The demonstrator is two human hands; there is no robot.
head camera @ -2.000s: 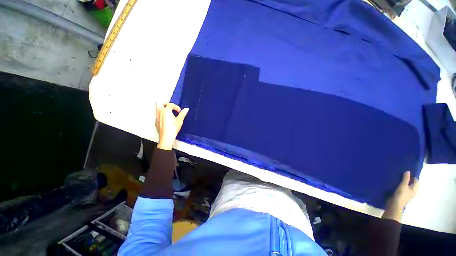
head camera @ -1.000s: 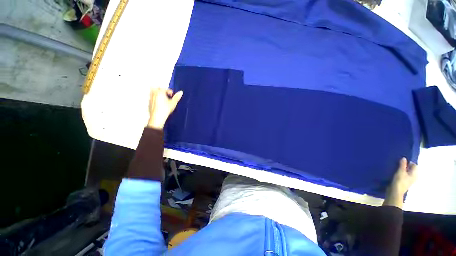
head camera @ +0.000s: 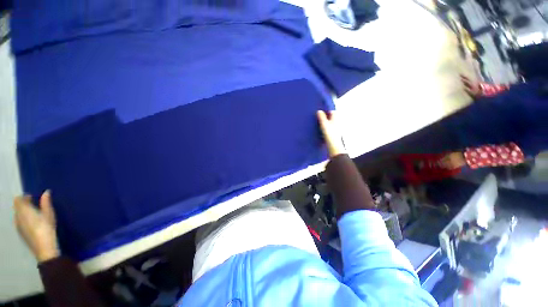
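A long dark navy cut panel point(head camera: 210, 135) lies on a larger, brighter blue cloth point(head camera: 162, 66) along the table's near edge. Its left end is stepped and its right end is rounded. My left hand point(head camera: 37, 225) is at the panel's left end, thumb and fingers apart at the cloth edge. My right hand point(head camera: 329, 133) is at the right end, fingers on the cloth's edge. Whether either hand pinches the cloth is not clear.
A folded navy piece point(head camera: 341, 65) lies right of the cloth on the white table point(head camera: 408, 72). A light-blue and dark bundle point(head camera: 351, 12) is at the back. At right is a person with red dotted sleeves point(head camera: 494, 154). Scraps lie below the table.
The view has swung to the right, so the cloth sits further left. The other person has come into view and the ruler has gone out. Both hands remain at the panel's ends.
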